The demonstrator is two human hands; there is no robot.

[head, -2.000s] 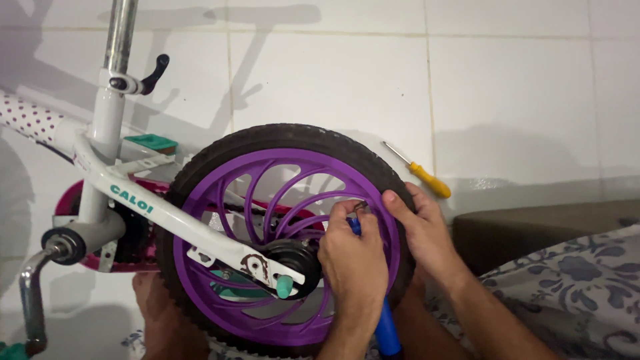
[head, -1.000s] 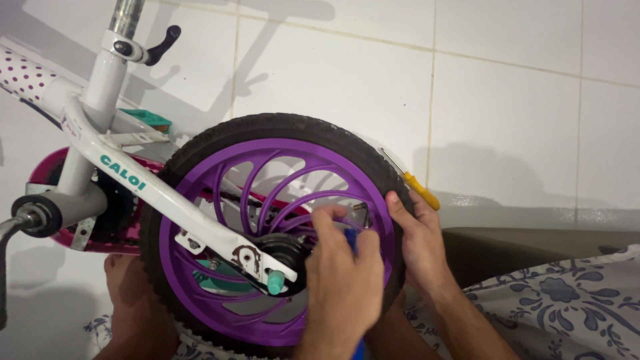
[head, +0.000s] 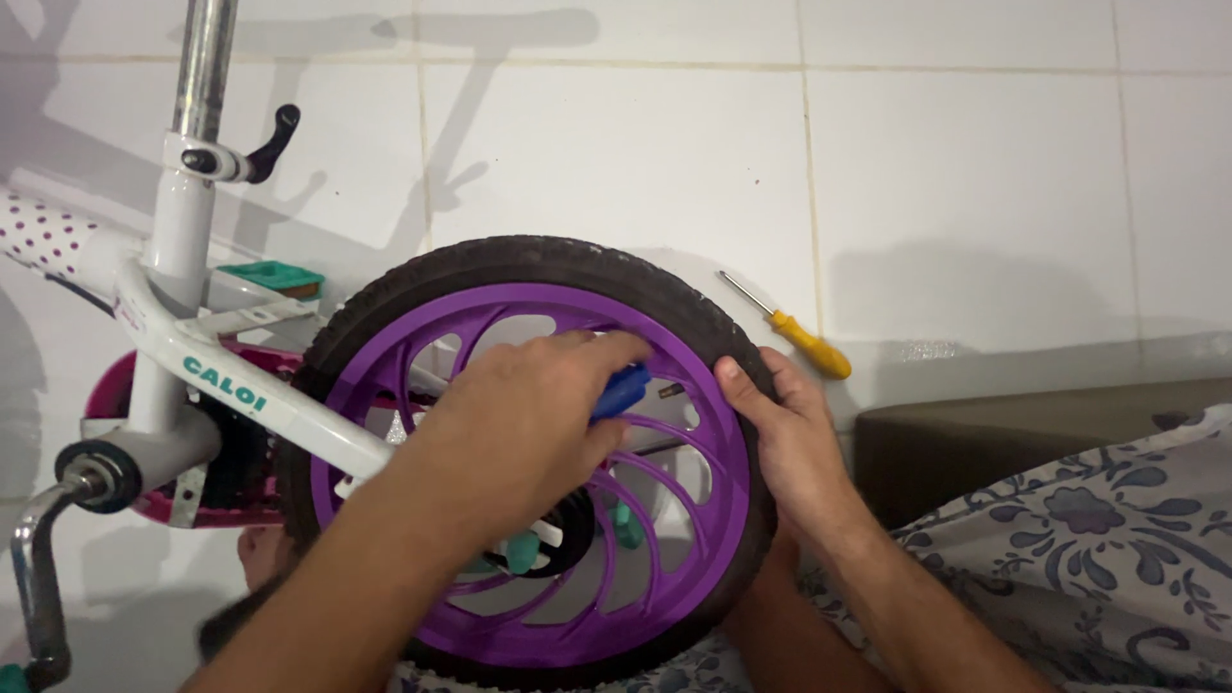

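My left hand [head: 529, 423] is over the upper part of the purple bicycle wheel rim [head: 707, 366], its fingers closed around a blue object [head: 624, 390], of which only one end shows. A tyre valve [head: 671, 391] stands out inside the rim, just right of the blue object. With thumb on one side and fingers behind, my right hand [head: 794, 423] grips the black tyre [head: 539, 255] at its right side. The white bicycle frame [head: 279, 404] runs to the wheel's hub, which my left forearm partly covers.
A yellow-handled screwdriver [head: 808, 344] lies on the tiled floor beyond the tyre. At the left are a chrome crank arm [head: 38, 568], a pink chain guard [head: 115, 385] and a seat post [head: 204, 72] with its clamp. A green part [head: 272, 278] lies behind the frame. Patterned fabric [head: 1078, 520] covers the lower right.
My left hand has moved up and left from beside the valve, with the blue object in it, and the valve now shows uncovered. My right hand stays on the tyre.
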